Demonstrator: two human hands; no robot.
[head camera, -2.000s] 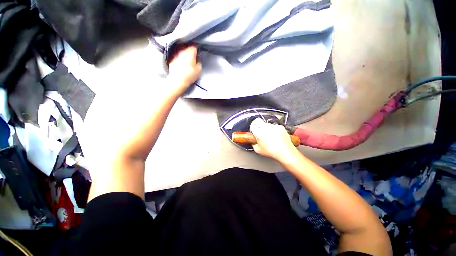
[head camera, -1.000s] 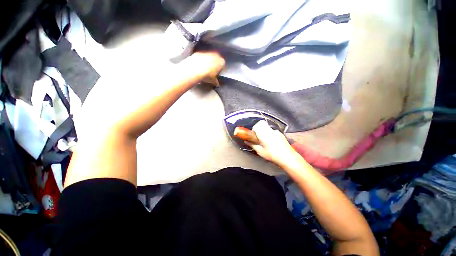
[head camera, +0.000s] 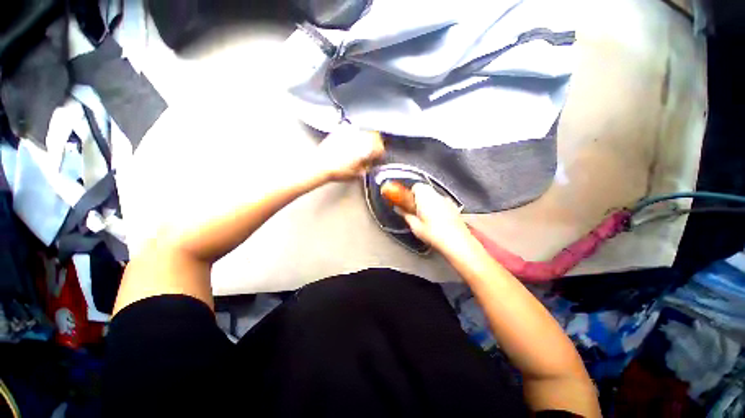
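Note:
A garment piece (head camera: 506, 114) lies on the pale table, its pale inside up and creased. A dark grey facing or hem band (head camera: 498, 175) borders its near edge. My right hand (head camera: 433, 214) is closed on the handle of the steam iron (head camera: 388, 214), which rests at the near left part of the band, its point turned up and left. My left hand (head camera: 357, 153) is at the band's left end, just above the iron; its fingers are bent at the cloth edge, partly blurred.
The pale pressing table (head camera: 621, 106) has a pink wrapped hose (head camera: 564, 263) at right, leading to blue-green lines. A dark garment heap (head camera: 216, 24) lies at the far left. Grey and white offcuts (head camera: 118, 94) lie at left, above a red item (head camera: 69, 306). Blue-white scraps (head camera: 588, 326) lie below.
My left hand has moved right and toward me, down to the band's left end. The iron has turned and now sits close to that hand. The garment's left part is spread more toward me.

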